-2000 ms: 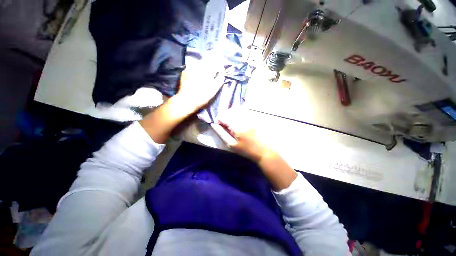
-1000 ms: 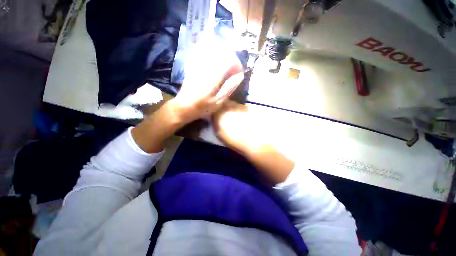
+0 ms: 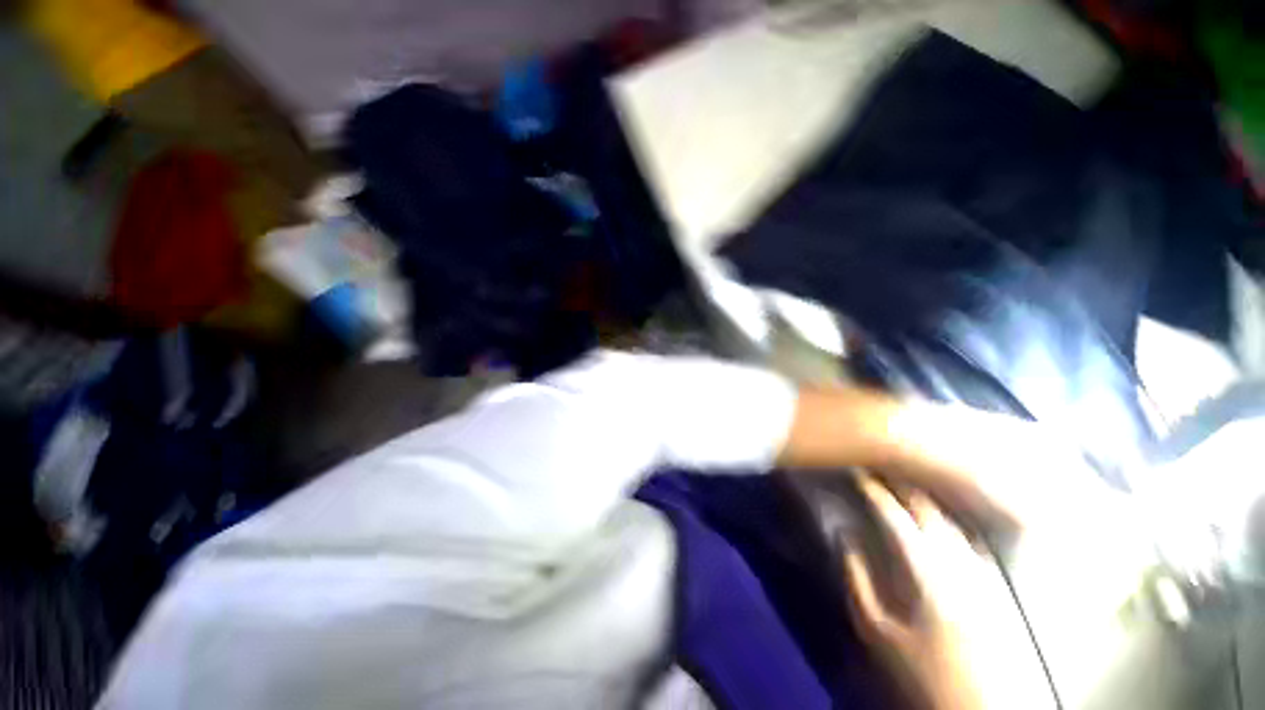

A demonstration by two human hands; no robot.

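Note:
The dark navy garment piece [image 3: 957, 180] lies over the white machine table [image 3: 721, 132], its near part turning pale blue in lamp glare. My left hand [image 3: 992, 465] reaches onto the near edge of the cloth; its fingers are washed out by glare, so its grip cannot be told. My right hand [image 3: 909, 596] is below it at the table's front edge, blurred, with fingers bent and apart; no thing shows clearly in it. The needle area at the right edge is lost in glare.
A dark navy cloth pile [image 3: 458, 222] is beside the table's left edge. An orange-red item [image 3: 178, 236] and a yellow item [image 3: 118, 49] are at the upper left. Mixed blue and white pieces [image 3: 160, 444] are at the far left. A thin dark line [image 3: 1029, 631] runs along the bed.
The head view has swung left, so the machine head has left the picture and the floor piles show. My right hand has come away from my left hand, with its fingers visible.

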